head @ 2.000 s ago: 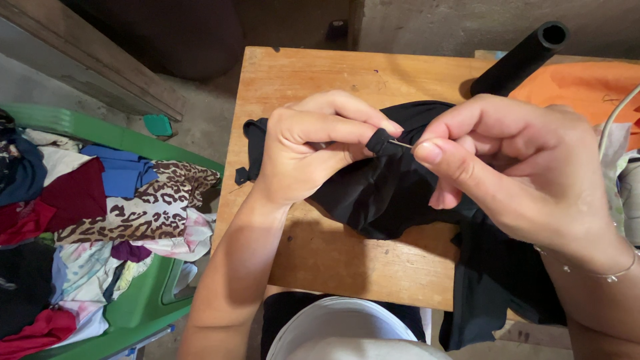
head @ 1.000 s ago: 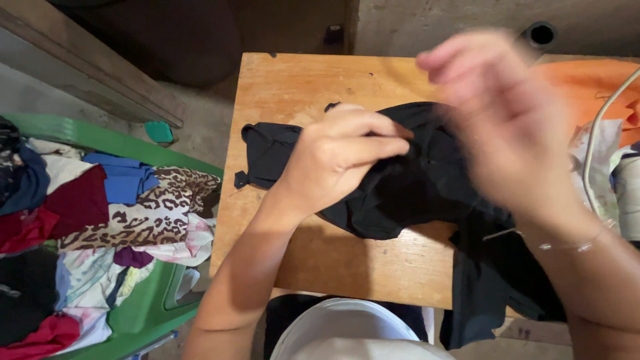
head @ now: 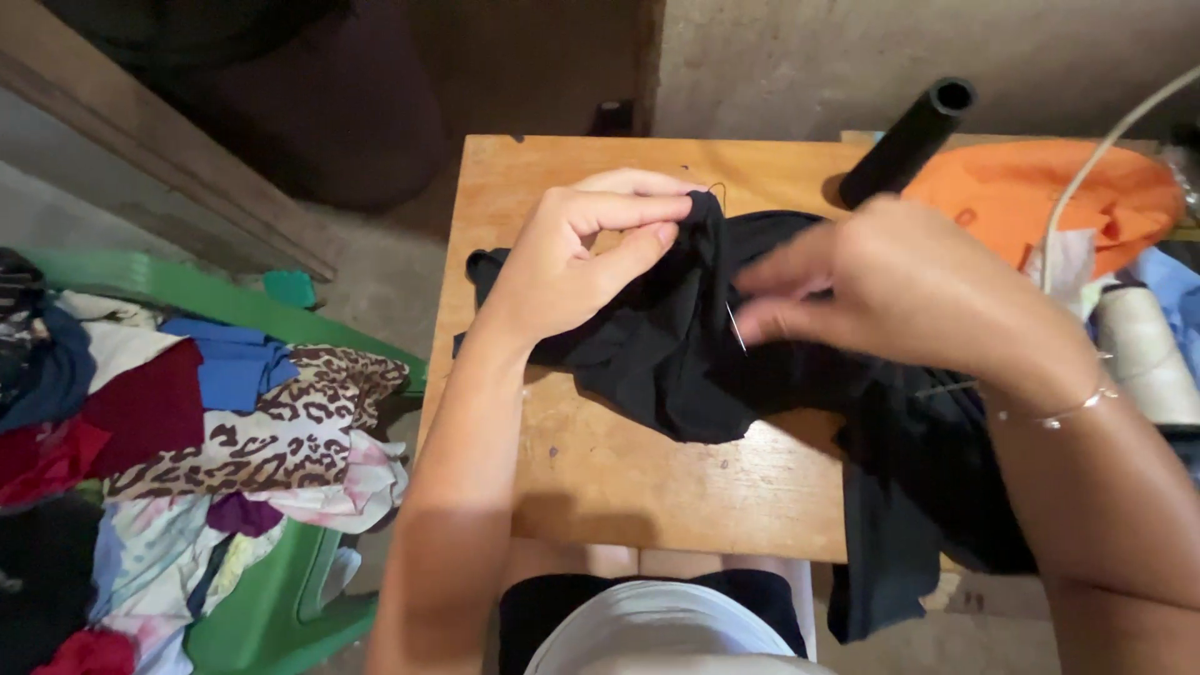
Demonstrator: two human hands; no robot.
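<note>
My left hand pinches a raised fold of black fabric between thumb and fingers. A small loop of dark thread stands at the top of this fold. A sewing needle hangs or rests just left of the fingertips of my right hand, which is blurred; whether those fingers hold the needle or its thread cannot be told. The black fabric spreads across the wooden table and drapes over its front edge at the right.
A black tube stands at the table's back right, beside orange cloth, a pale cable and a cone of white thread. Left of the table, a green plastic chair bears piled clothes, among them leopard-print cloth.
Two seconds ago both hands were close together at the fabric with the needle between them. One second ago my right hand was raised toward the back; now it is lower, beside the fold.
</note>
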